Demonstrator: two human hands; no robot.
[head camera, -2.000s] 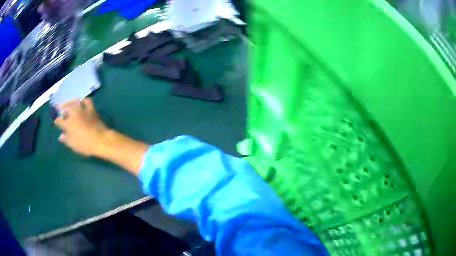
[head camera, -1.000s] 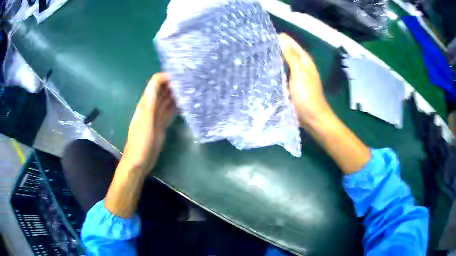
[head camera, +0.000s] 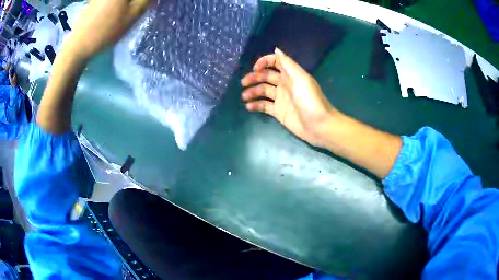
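A bubble-wrap bag (head camera: 180, 60) with something dark inside lies over the green mat (head camera: 219, 180) at the upper left centre. My left hand (head camera: 112, 22) is at the bag's upper left, cut off by the top edge; its fingertips are out of view, so I cannot tell whether it grips the bag. My right hand (head camera: 284, 93) is right of the bag, apart from it, fingers spread and curved, holding nothing. A flat black sheet (head camera: 306, 35) lies on the mat beyond my right hand.
A silver-white notched plate (head camera: 429, 65) lies at the upper right by the white edge strip (head camera: 383, 12). A black strip (head camera: 378, 57) lies left of it. Black pieces on white material are at the far left. A person's blue sleeve (head camera: 13, 112) shows at the left edge. A dark crate (head camera: 112, 232) is below.
The bubble-wrap bag has moved left. My left hand has moved up and left. My right hand has come away from the bag. The black sheet now shows on the mat.
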